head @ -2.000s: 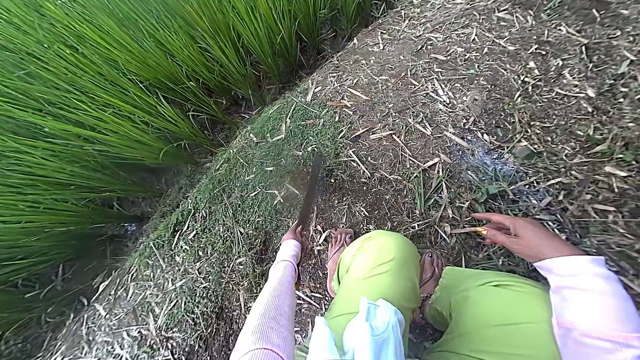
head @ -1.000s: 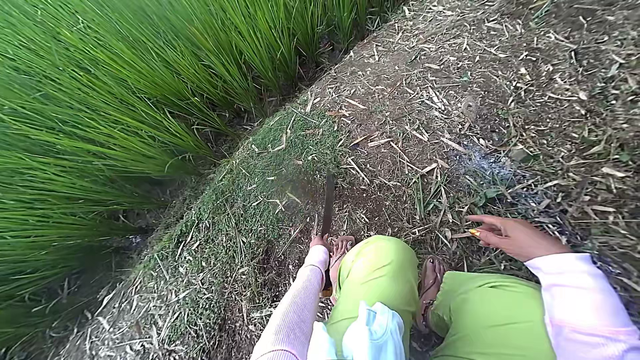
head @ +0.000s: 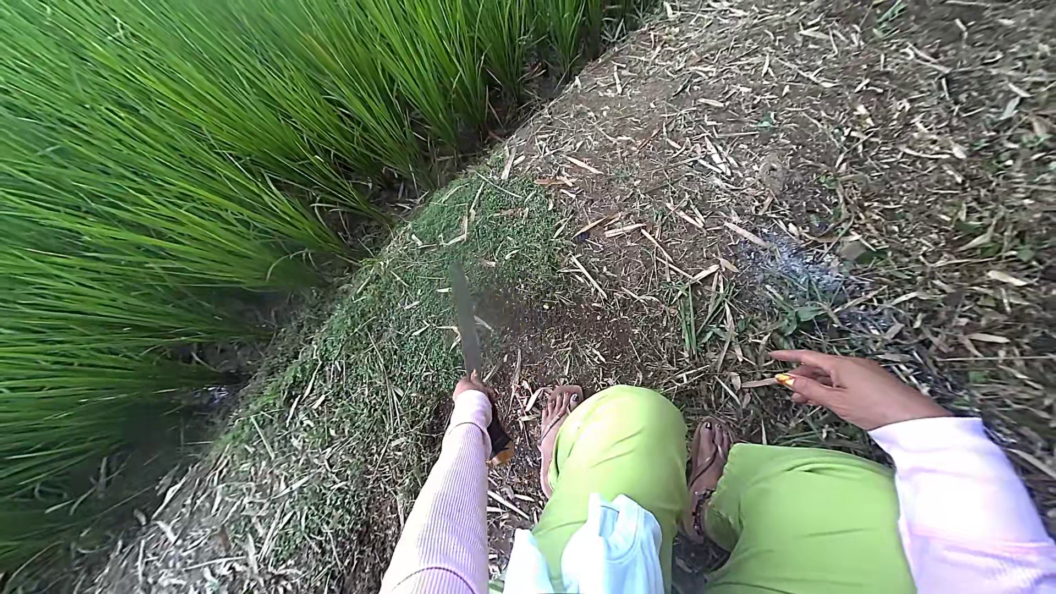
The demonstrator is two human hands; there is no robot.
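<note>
My left hand (head: pixel 472 384) grips a long-bladed knife, perhaps a machete, low over the ground left of my feet. Its grey blade (head: pixel 465 318) points away from me, tip leaning slightly left, over the edge of a patch of short green weeds (head: pixel 495 227). A dark handle end with an orange part shows behind my wrist. Beside the blade lies bare dark soil (head: pixel 553 326). On the right, my right hand (head: pixel 858 388) hangs just above the litter, index finger stretched out and nothing plainly held. Its thumb tip is yellow-orange, near a dry leaf strip (head: pixel 759 383).
Tall green rice-like plants (head: pixel 247 148) stand along the left edge of the sloping bank. Dry leaf pieces litter the soil, with a whitish ashy patch (head: pixel 796 268) at right. My sandalled feet (head: pixel 561 412) and green-clothed knees (head: pixel 627 437) are close below.
Since one second ago, my left hand and the knife have moved left, and the blade now leans left. My right hand has stayed in much the same place.
</note>
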